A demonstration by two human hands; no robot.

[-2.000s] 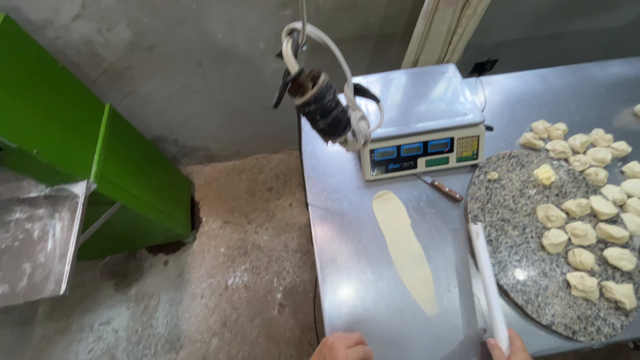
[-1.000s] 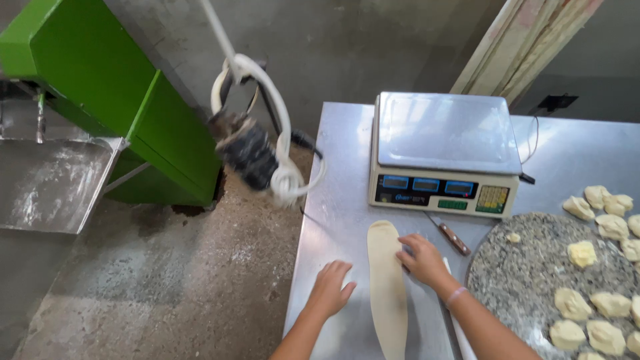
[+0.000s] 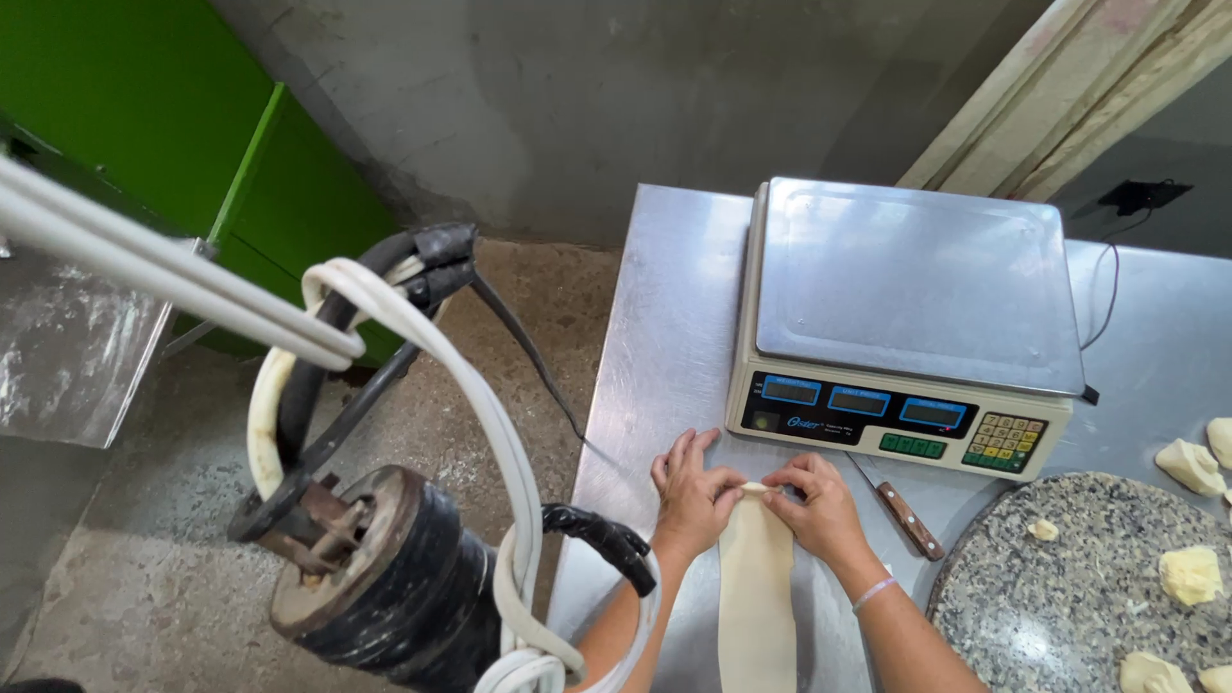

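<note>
A long flat strip of dough lies on the metal table, its far end slightly folded over. My left hand pinches the left corner of that end between thumb and forefinger. At the right corner, my right hand grips the same edge with its fingertips. Just beyond both hands stands an Oster digital scale with a bare steel plate. A wooden-handled knife lies right of my right hand, its blade pointing toward the scale.
A round granite slab at the right holds dough pieces and a yellowish lump. Taped black equipment with white cables hangs at the left, in front of the table's left edge. A green machine stands behind it.
Both hands have come to the strip's far end and now pinch it; a second ago the left was apart from it. The rolling pin seen earlier is out of sight. The view has moved closer.
</note>
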